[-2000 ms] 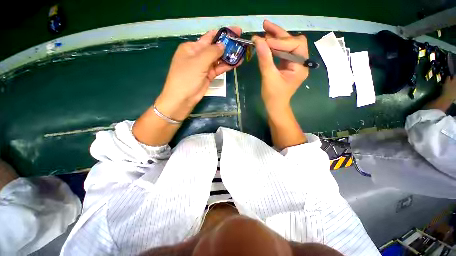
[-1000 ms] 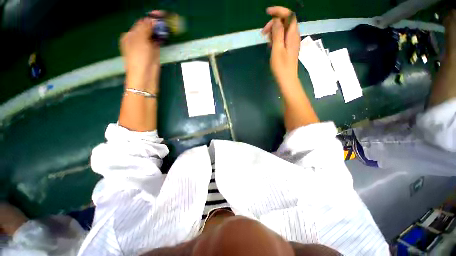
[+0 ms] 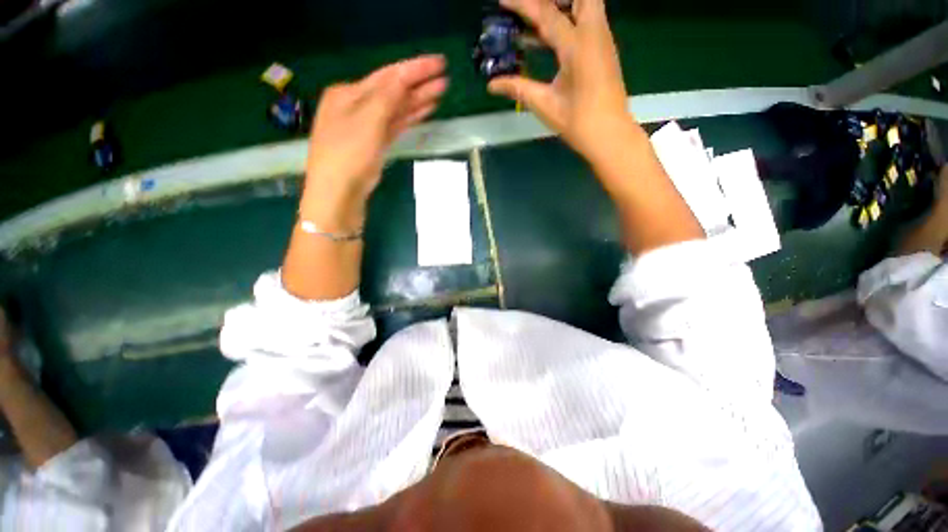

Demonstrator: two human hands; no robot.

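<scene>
A dark unit [image 3: 499,44] is between the thumb and fingers of my right hand [image 3: 572,78], over the dark green belt near the top edge. My left hand [image 3: 366,120] is empty and stretched over the belt's rail, palm turned to the right. A dark unit with a yellow-white tab [image 3: 288,110] lies on the belt just left of my left hand. A white sticker sheet [image 3: 443,212] lies on the green bench between my forearms. I cannot make out the tweezers.
Another dark unit [image 3: 103,149] lies on the belt at the left. White sheets [image 3: 746,203] lie beside my right forearm. A black mass [image 3: 806,171] and clustered units [image 3: 892,156] are at the right. Other people's arms show at both sides. A pale rail [image 3: 224,171] edges the belt.
My left hand has let go of its unit and moved right; a unit now lies beside it on the belt. My right hand, without a unit before, has moved up and left and taken hold of one.
</scene>
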